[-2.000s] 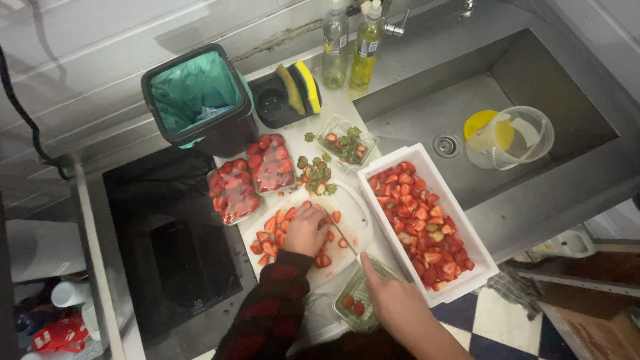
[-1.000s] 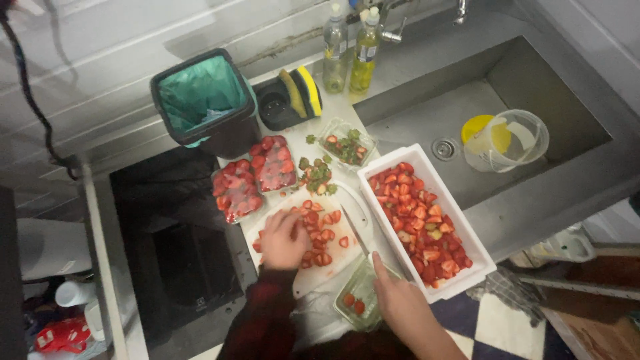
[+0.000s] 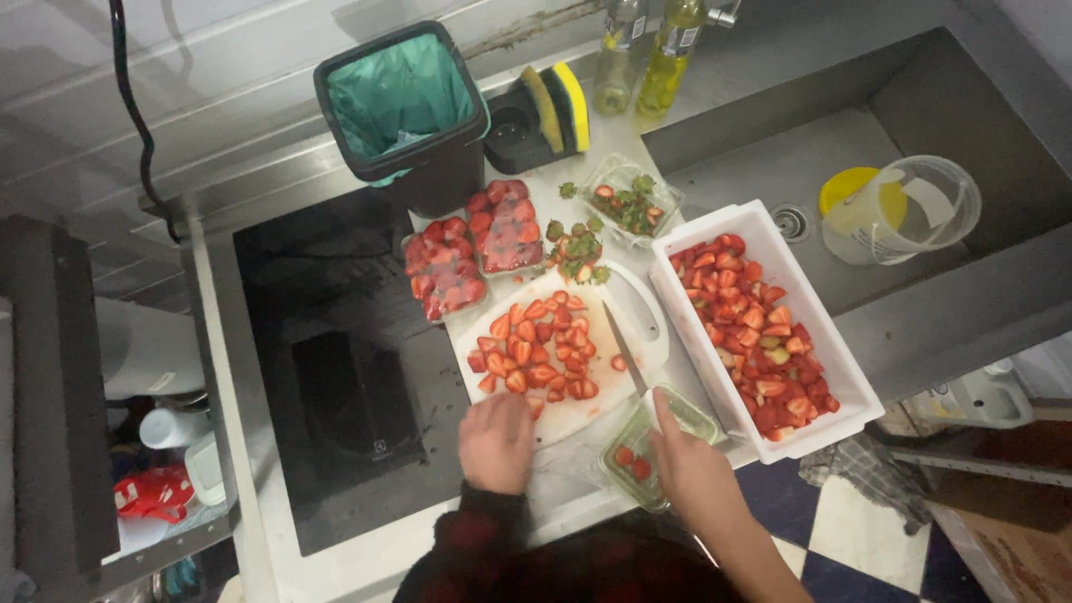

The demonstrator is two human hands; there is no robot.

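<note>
My right hand (image 3: 682, 456) grips the handle of a kitchen knife (image 3: 626, 347), its blade lying over the right side of a white cutting board (image 3: 615, 398). Cut strawberries (image 3: 536, 347) are spread on the board. At the board's lower left edge rests my left hand (image 3: 498, 444), fingers bent down near a strawberry piece; whether it holds anything is hidden. Below the knife, a clear plastic punnet (image 3: 699, 419) contains a few strawberries. Green strawberry tops (image 3: 576, 251) lie at the board's upper edge, and more fill another punnet (image 3: 670, 199). A white tub (image 3: 837, 335) of cut strawberries stands at the right.
Two wrapped strawberry punnets (image 3: 444, 268) sit left of the tops, below a lined black bin (image 3: 448, 163). Sponges (image 3: 569, 105) and bottles (image 3: 670, 63) stand at the back. A sink (image 3: 737, 159) holds a clear bucket (image 3: 913, 209). At left is a black cooktop (image 3: 335, 276).
My left hand has moved off the cut strawberries toward the board's lower left edge. The right hand still holds the knife, near the same punnet.
</note>
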